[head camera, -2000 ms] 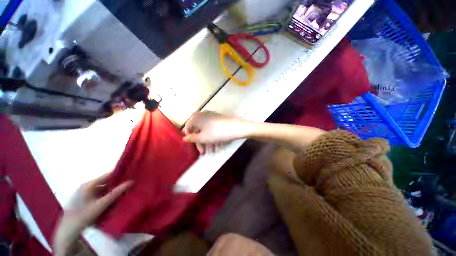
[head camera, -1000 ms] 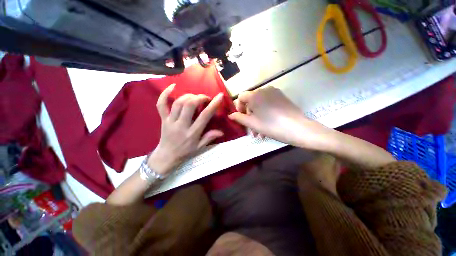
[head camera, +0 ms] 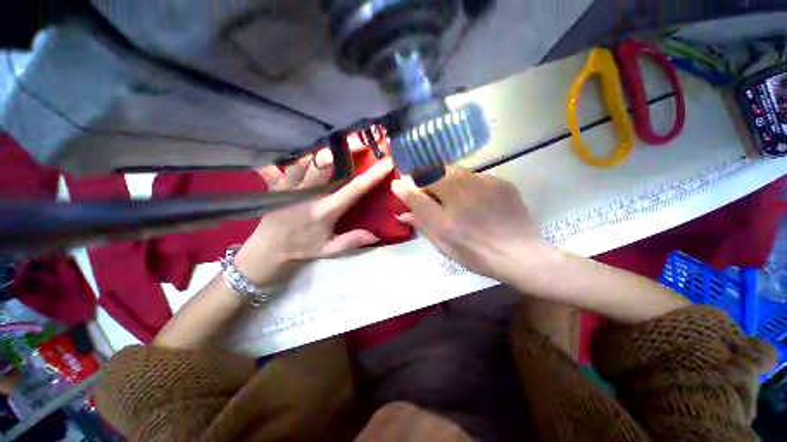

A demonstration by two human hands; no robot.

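The dark red cloth point(head camera: 380, 210) lies on the white machine table, with its lit end at the presser foot and needle area point(head camera: 371, 142). The sewing machine head point(head camera: 224, 78) is close to the camera and hides part of the needle area. My left hand point(head camera: 306, 216) lies spread on the cloth, fingers toward the needle, partly hidden by a dark machine part. My right hand point(head camera: 466, 216) is at the cloth's right edge beside the needle, fingertips pinching or pressing it; the exact grip is unclear. More red cloth point(head camera: 203, 229) extends left of my left hand.
Scissors with yellow and red loops point(head camera: 600, 108) lie right of the needle. A phone point(head camera: 768, 110) is at the far right. A blue basket point(head camera: 716, 293) stands lower right. A red strip panel point(head camera: 125, 276) lies at the left. A printed ruler scale point(head camera: 639, 203) runs along the front edge.
The view has shifted closer to the machine head. My left hand has moved from the spread cloth at lower left to beside the needle. The cloth between my hands now shows shorter and lies flatter.
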